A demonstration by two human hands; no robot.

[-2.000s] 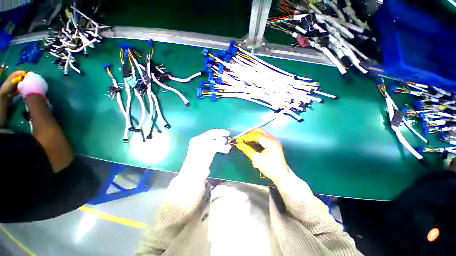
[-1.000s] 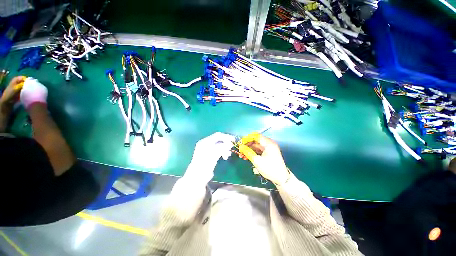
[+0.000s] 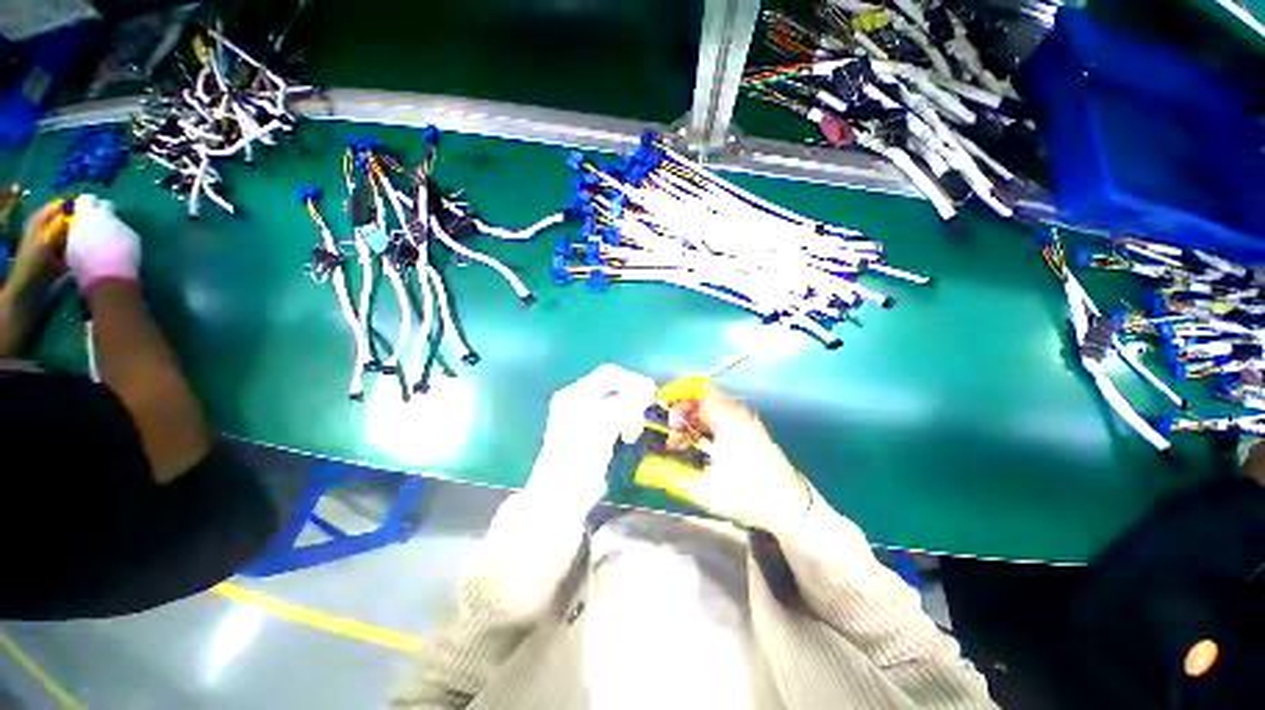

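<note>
My left hand [image 3: 594, 413], in a white glove, is closed around the wire end of a harness, mostly hidden by my fingers. Short thin wires [image 3: 658, 427] show between my hands. A thin cable part [image 3: 728, 366] shows beyond my right fingertips. My right hand [image 3: 728, 465] is bare with yellow on the thumb and a fingertip; these are spread apart beside the wires. Whether its other fingers hold a wire cannot be told. A pile of white-sleeved harnesses [image 3: 735, 250] with blue connectors [image 3: 590, 208] lies beyond my hands.
Branched harnesses [image 3: 416, 264] lie left of the pile. More harnesses lie far left [image 3: 222, 118], on the shelf [image 3: 916, 111] and at right [image 3: 1207, 326]. A metal post [image 3: 721, 83] and rail stand behind. A blue bin [image 3: 1151, 125] is upper right. People sit at both sides.
My right thumb and finger have moved from pinched near the left fingertips to spread apart, the thumb lower. The cable showing beyond my right hand is shorter than two seconds ago.
</note>
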